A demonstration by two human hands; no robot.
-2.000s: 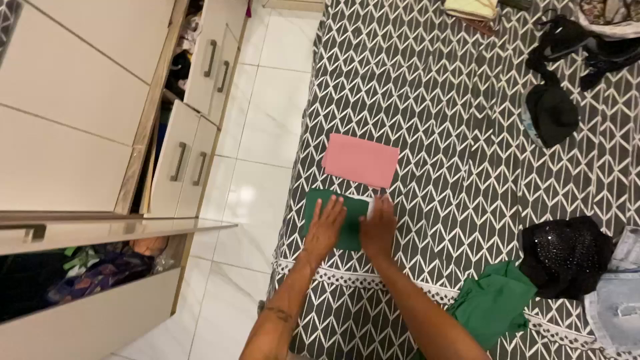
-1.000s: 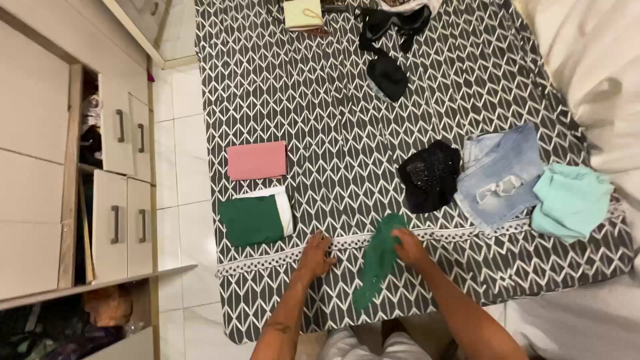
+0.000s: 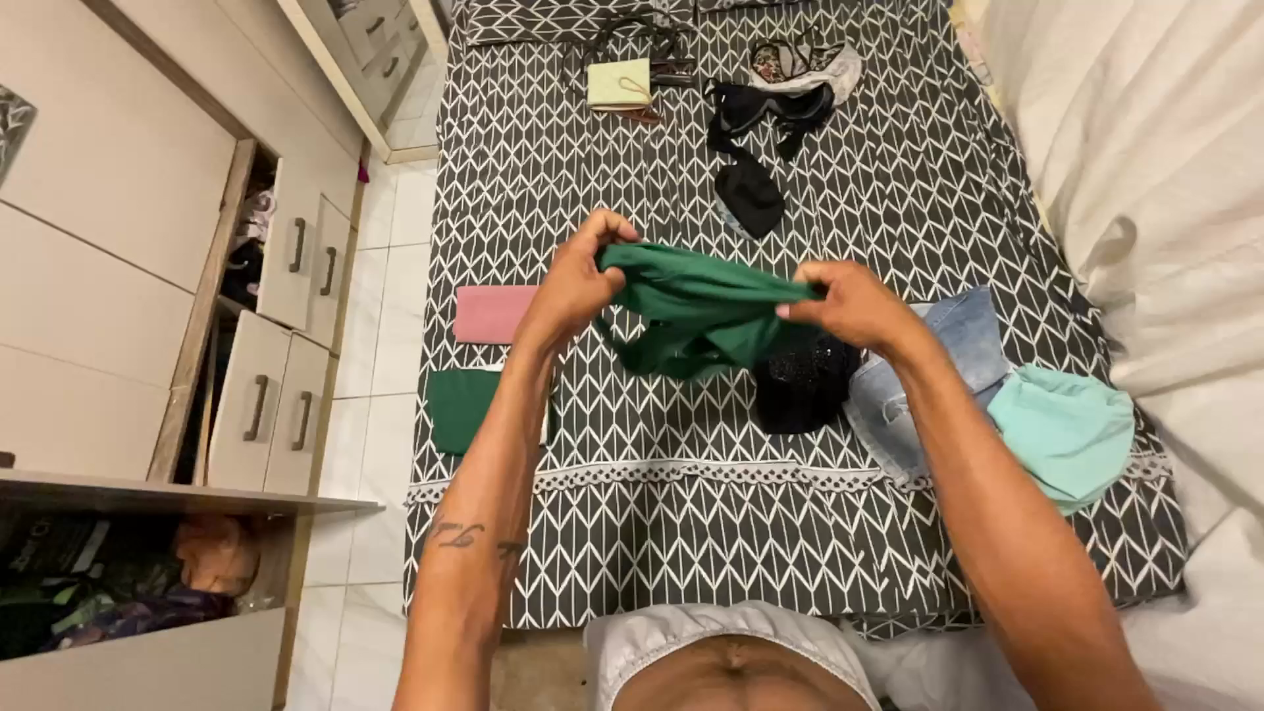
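Note:
A green cloth garment hangs stretched between my two hands above the bed. My left hand grips its left end and my right hand pinches its right end. Beyond my left forearm lie a folded pink cloth and, nearer me, a folded green cloth with a white edge, both partly hidden by the arm. Below my right hand is a black sparkly garment, touching light blue denim. A mint green garment lies to the right of the denim.
Patterned bedding covers the bed. Toward its far end lie a black bra, a black garment and a pale yellow pouch. On the left stand cabinets with drawers and an open compartment of clothes. White curtain fabric hangs right.
The green garment, low near the front edge in my right hand a second ago, is now raised and held by both hands. My left hand has left the bed. The view has shifted.

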